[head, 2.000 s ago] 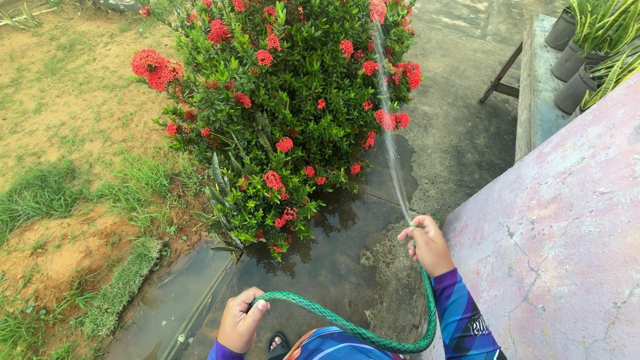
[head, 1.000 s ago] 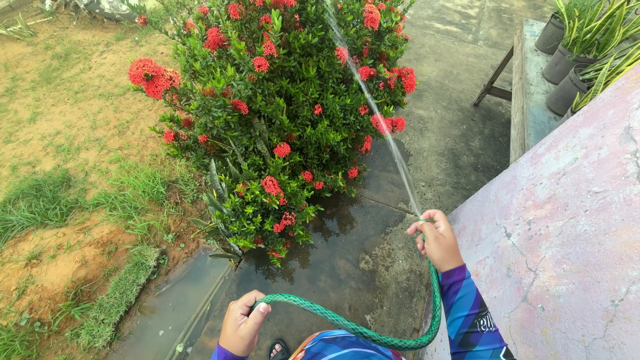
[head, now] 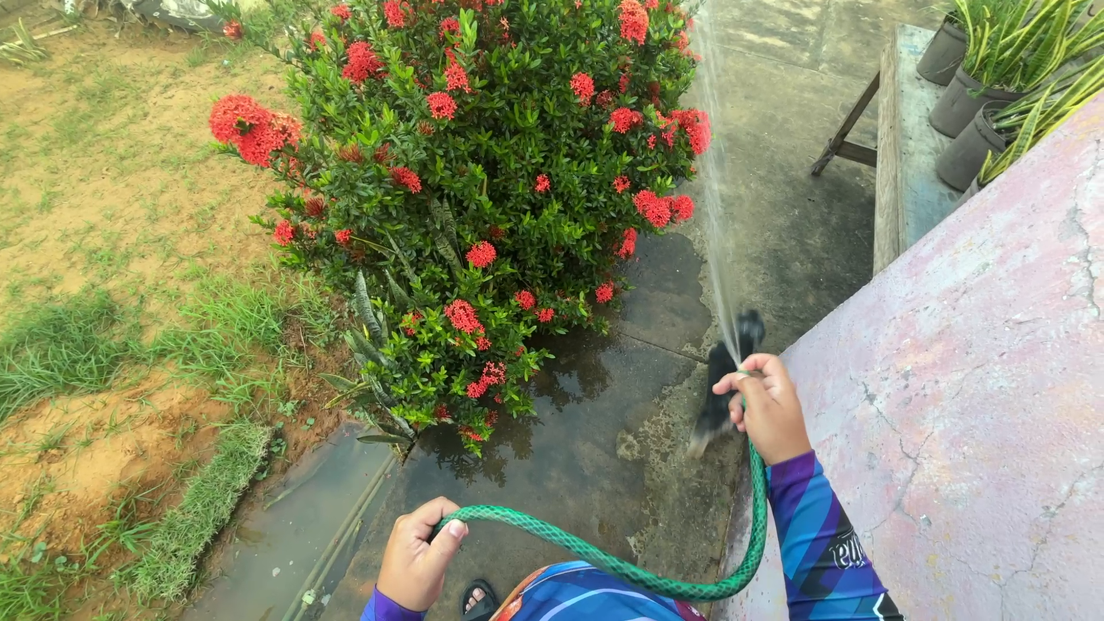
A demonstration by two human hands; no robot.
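A green braided garden hose (head: pixel 595 565) loops in front of my body between my two hands. My left hand (head: pixel 420 554), low and left of centre, is closed around one part of it. Near the pink wall, my right hand (head: pixel 763 405) grips the hose's end, thumb and fingers at the opening. A spray of water (head: pixel 716 198) leaves there and runs up the view, along the right side of a leafy bush with red flower clusters (head: pixel 483 181). Where the water lands is out of view.
A dark, blurred animal (head: pixel 720 379) is just beyond my right hand. The weathered pink wall (head: pixel 966 371) rises at right, beside a bench (head: pixel 888 172) with black plant pots (head: pixel 966 103). Puddled water (head: pixel 293 509) lies on the ground at lower left, next to grass and sandy soil.
The dark animal has come into view beside my right hand. The water stream has swung right, off the bush's flowers, and looks more spread out. Both hands keep hold of the hose.
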